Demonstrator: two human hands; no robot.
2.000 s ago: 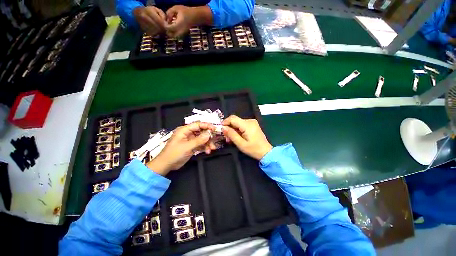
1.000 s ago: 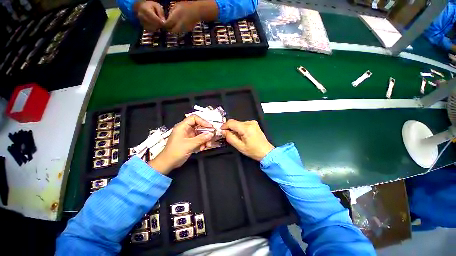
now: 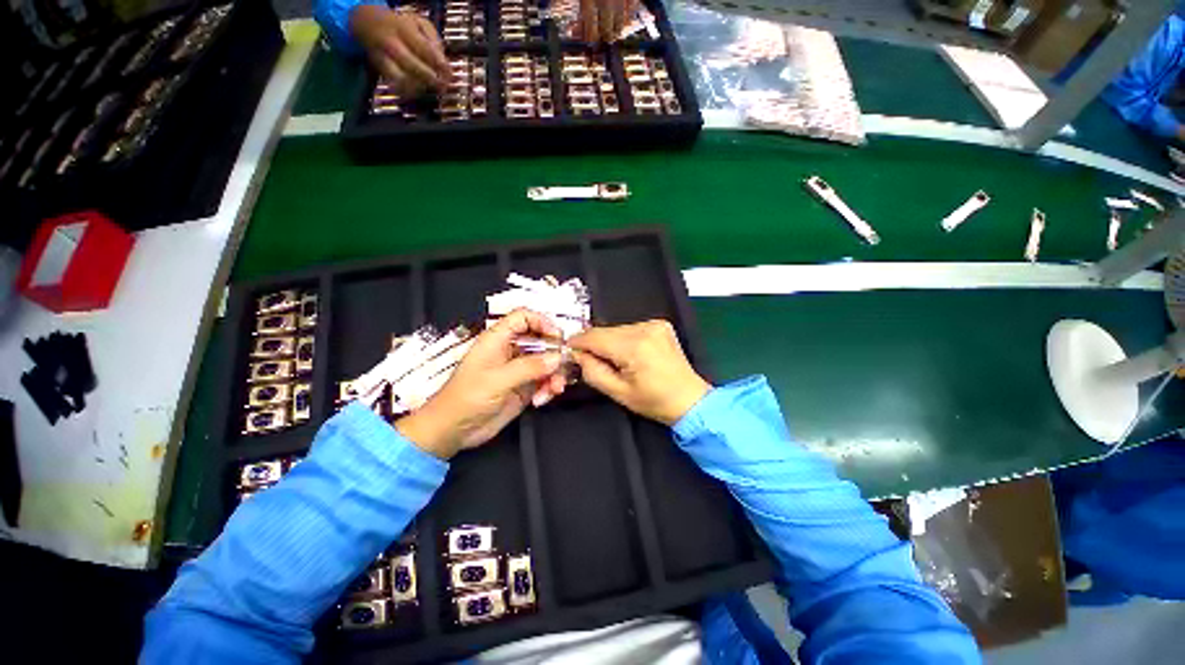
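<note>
My left hand (image 3: 484,383) and my right hand (image 3: 639,369) meet over the black compartment tray (image 3: 582,500). Their fingertips pinch a small pale strip part (image 3: 541,346) between them; its far end is hidden by the fingers. A pile of white strip parts (image 3: 539,298) lies in the tray just behind my hands. More long strips (image 3: 395,365) lie to the left, partly under my left hand. Small modules (image 3: 270,348) stand in columns in the tray's left pocket, and several modules (image 3: 476,572) lie in a front pocket.
Across the green belt, a coworker's hands (image 3: 406,50) are over a second black tray (image 3: 520,135). Strips with module ends (image 3: 578,192) lie on the belt. A clear plastic bag (image 3: 780,78) is beyond. A red box (image 3: 76,264) stands left, a white fan base (image 3: 1092,377) right.
A strip with a module end now lies on the belt in front of the coworker, and the other belt strips have shifted right. The coworker's hands have moved apart. My hands stay together, with fingers slightly shifted.
</note>
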